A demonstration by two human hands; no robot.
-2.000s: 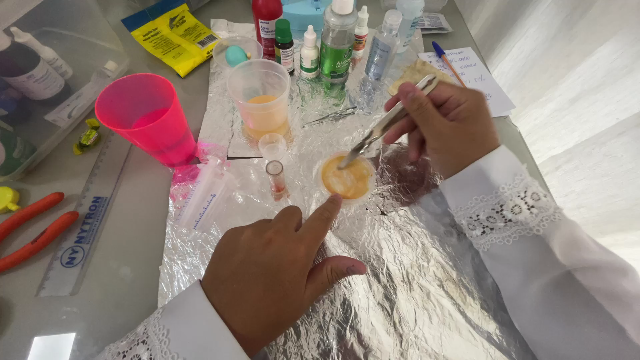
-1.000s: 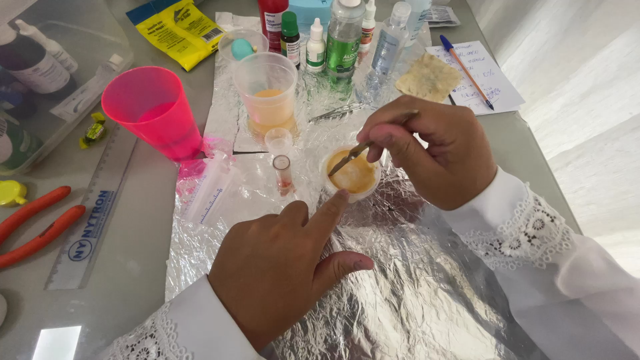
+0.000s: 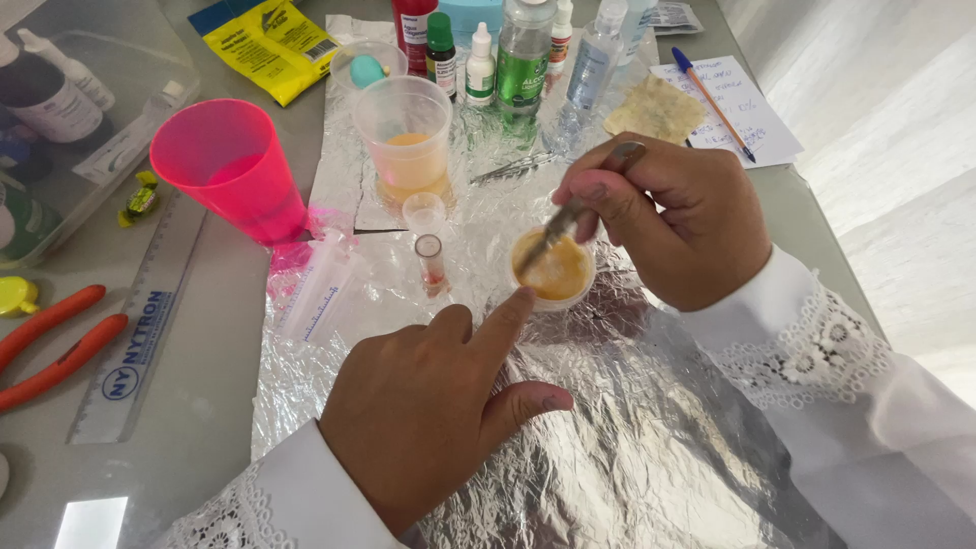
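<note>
A small round cup [image 3: 585, 296] of orange-yellow paste with a whitish patch rests on crumpled aluminium foil [image 3: 579, 473]. My right hand [image 3: 671, 221] grips a metal utensil [image 3: 563, 221], slanted with its lower end in the paste; that end is blurred. The index fingertip of my left hand [image 3: 427, 404] touches the cup's near rim, its thumb apart and nothing held. Just left of the cup stands a small clear vial [image 3: 431, 263] with reddish contents. Behind it is a larger translucent cup [image 3: 404, 133] with orange liquid.
A pink plastic cup [image 3: 229, 168], a ruler [image 3: 137, 335] and orange-handled pliers [image 3: 61, 335] lie left. Metal tweezers [image 3: 511, 168] and several bottles, including a green-labelled one [image 3: 524, 69], are behind. A pen [image 3: 713, 103] lies on written paper [image 3: 770, 122] at back right, beside a beige piece [image 3: 657, 110].
My right hand has shifted the utensil and changed its angle, with its end still over or in the small cup. My left index finger stays at the rim.
</note>
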